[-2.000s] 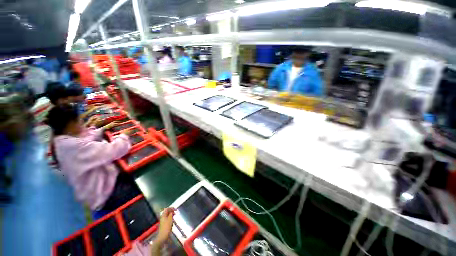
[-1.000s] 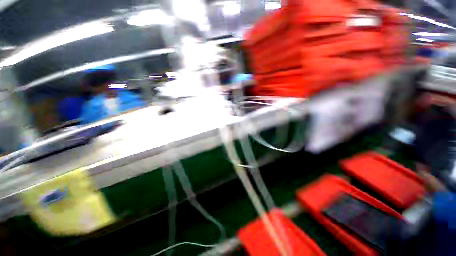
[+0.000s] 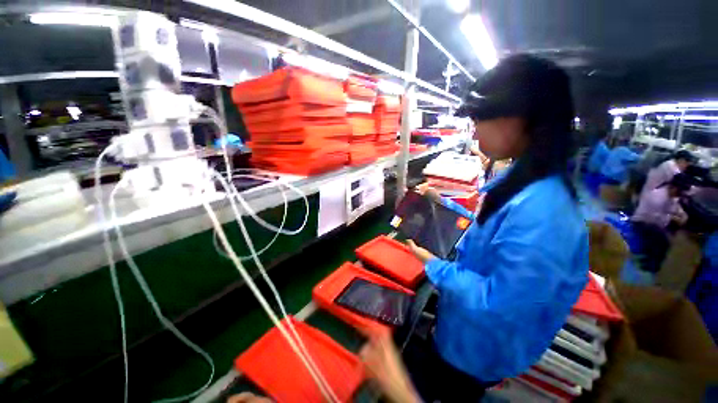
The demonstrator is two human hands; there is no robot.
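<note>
A red tray [image 3: 275, 358] lies on the line at the bottom centre, with no tablet showing in it. My right hand [image 3: 386, 366] is blurred at the tray's right edge; whether it grips the tray I cannot tell. My left hand [image 3: 248, 398] is mostly cut off by the bottom edge, near the tray's lower left corner. Beyond, a black tablet [image 3: 376, 300] lies tilted across a second red tray [image 3: 334, 285]. A third red tray [image 3: 391, 260] lies further on. A person in a blue smock [image 3: 512, 268] holds another tablet [image 3: 431, 225] in both hands.
White cables [image 3: 244, 271] hang from the socket tower [image 3: 161, 118] across the near tray. Red trays [image 3: 291, 122] are stacked on the white shelf [image 3: 149, 228]. Paper sheets [image 3: 364, 193] hang from its edge. White and red trays [image 3: 567, 354] are stacked behind the person.
The view has swung right along the line, away from the pink-smocked worker, to the socket tower, stacked red trays and blue-smocked person. My hands now show at the bottom by the near red tray.
</note>
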